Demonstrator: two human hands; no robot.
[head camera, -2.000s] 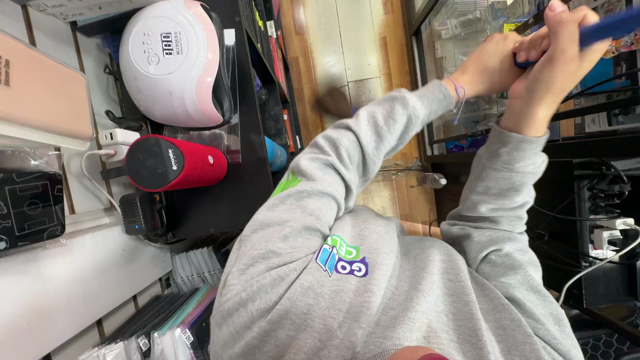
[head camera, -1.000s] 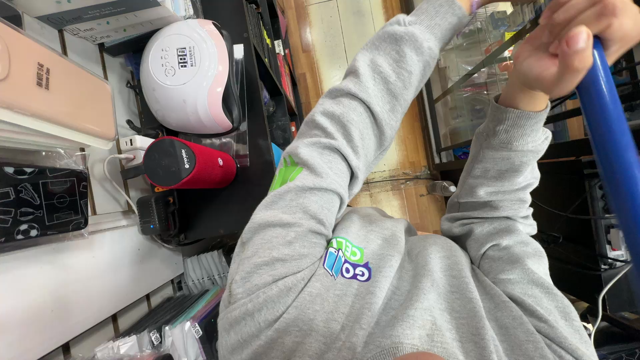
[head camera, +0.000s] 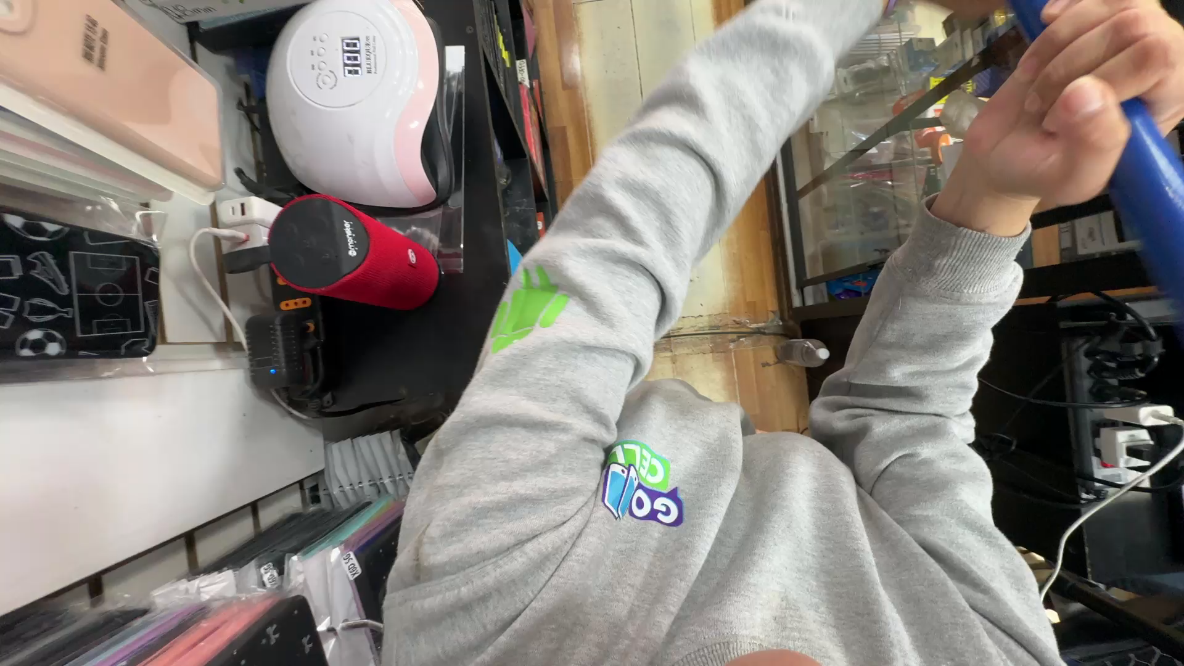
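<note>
My right hand (head camera: 1064, 120), at the upper right, has its fingers closed around a thick blue pole (head camera: 1147, 185). The pole slants down past the right edge, and its ends are out of frame. Only a sliver of my left hand (head camera: 962, 6) shows at the top edge, beside the pole's upper part; its fingers are hidden. Both arms wear the grey sleeves of a sweatshirt (head camera: 786, 536), which has a printed logo on the chest and a green print on the left sleeve.
Left, a black shelf (head camera: 398, 342) holds a white-and-pink nail lamp (head camera: 370, 102), a red cylindrical speaker (head camera: 370, 254) and plugged-in chargers (head camera: 277, 351). Packaged phone cases (head camera: 111, 296) surround it. Beyond my arms are a wooden floor (head camera: 601, 83), a glass display case (head camera: 860, 157) and, at right, cables (head camera: 1110, 361).
Two seconds ago both hands were visible together at the blue pole. Since then my left hand has mostly left the top of the view, and more of the pole shows at the right.
</note>
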